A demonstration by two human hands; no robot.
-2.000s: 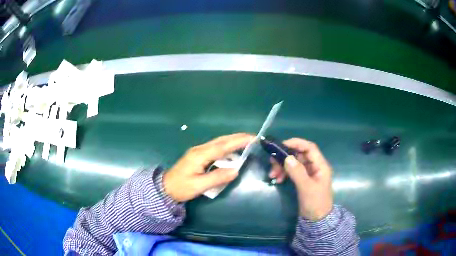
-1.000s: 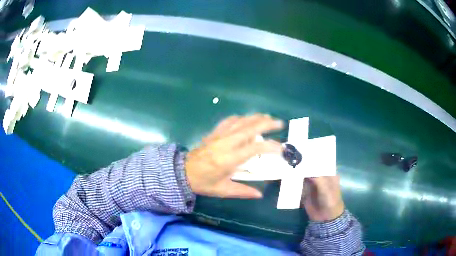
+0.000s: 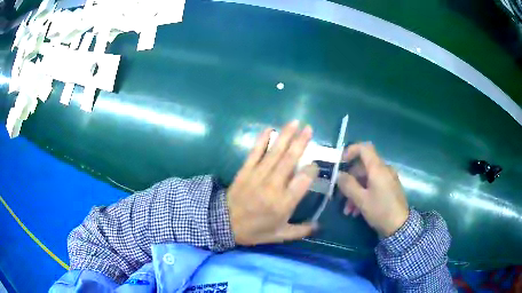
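A white insert card (image 3: 340,140) stands on edge between my hands, partly folded, with a black charger piece (image 3: 324,171) at its middle. My left hand (image 3: 272,189) lies over the card's left part with fingers spread, the thumb against the black piece. My right hand (image 3: 372,186) is on the right side of the card, with thumb and fingers around the black piece's far end. Part of the card is hidden under my left hand.
A heap of flat white inserts (image 3: 74,71) lies at upper left. Loose glossy black pieces (image 3: 485,170) lie at the right. A small white dot (image 3: 280,86) is on the green surface. A pale rail (image 3: 366,30) curves across the back.
The card was spread flat facing up a second ago; now it is turned on edge and partly folded. My left hand has moved onto it. The view has shifted, so the surroundings sit higher.
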